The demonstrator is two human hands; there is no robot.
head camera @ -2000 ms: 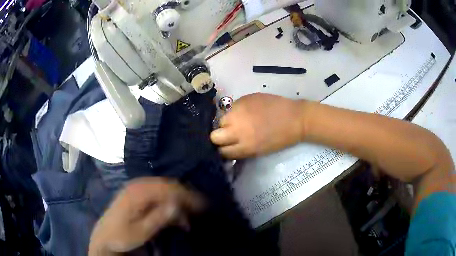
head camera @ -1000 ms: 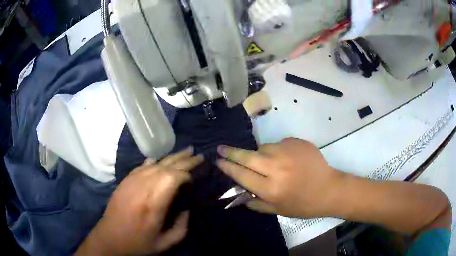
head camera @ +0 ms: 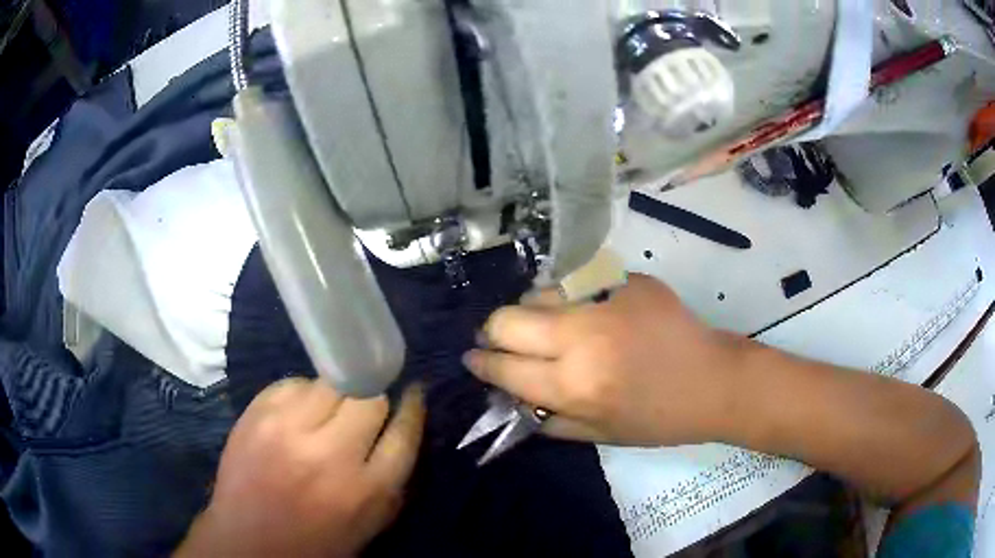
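Observation:
The dark navy waistband [head camera: 436,338] lies on the machine bed and runs under the presser foot [head camera: 456,265]. My left hand [head camera: 311,469] lies on the dark cloth below the grey rounded lamp bar, fingers bent; its fingertips are partly hidden, so a grip on the cloth cannot be told. My right hand [head camera: 622,365] rests at the band's right edge beside the needle area and holds silver thread snips [head camera: 502,427], their pointed blades apart and pointing down-left. Grey-blue garment cloth [head camera: 120,458] is heaped at the left, with a white cloth flap [head camera: 164,267] on it.
The off-white machine head [head camera: 382,98] fills the top centre, with the grey lamp bar [head camera: 322,262] hanging at its left. A beige block [head camera: 595,274] sits by my right hand. A dark strip [head camera: 690,220], a small dark scrap [head camera: 795,283] and dark looped handles [head camera: 805,174] lie at right.
Over the two seconds, both hands come onto the band and the view moves closer. In the last second, my right hand has moved up beside the needle area; my left hand has drawn slightly lower.

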